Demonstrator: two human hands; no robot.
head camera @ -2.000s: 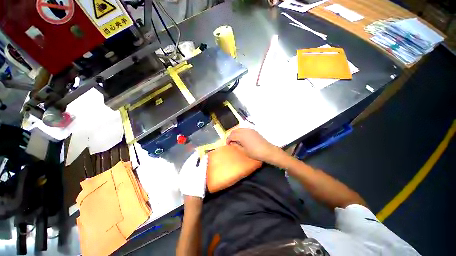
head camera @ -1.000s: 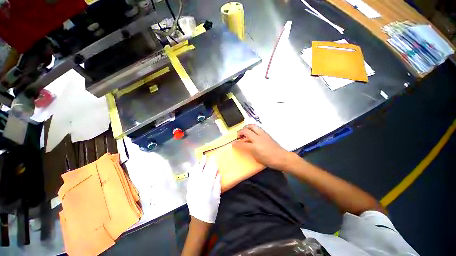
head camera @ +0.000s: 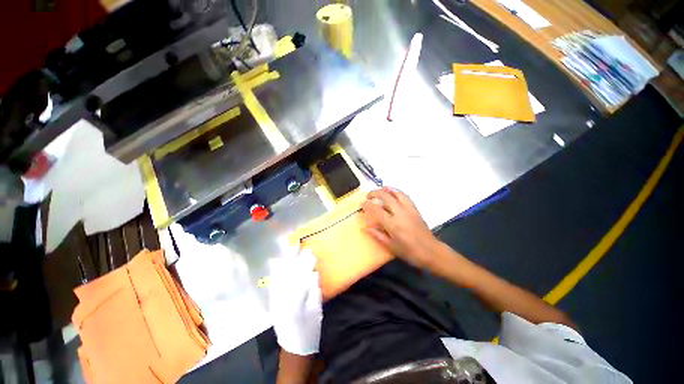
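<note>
An orange leather panel [head camera: 346, 251] lies at the bench's front edge, partly over the wearer's lap, with a narrow dark slot along its far edge. My left hand [head camera: 296, 300], in a white glove, holds the panel's left edge. My right hand [head camera: 401, 229], bare, rests on the panel's right end near the slot, its fingers curled; its fingertips are partly hidden. A stack of orange leather panels [head camera: 139, 319] lies at the left.
Ahead is the press bed [head camera: 225, 154] with yellow tape, and a button box [head camera: 259, 212] with a red button. A small black rectangle [head camera: 339, 175] is right of it. Another orange panel [head camera: 491, 94] lies on white paper. A yellow roll [head camera: 335, 30] stands behind.
The panel has been lowered flatter since the first frame, and its slot now shows. My left hand has moved down along the left edge. The view has shifted.
</note>
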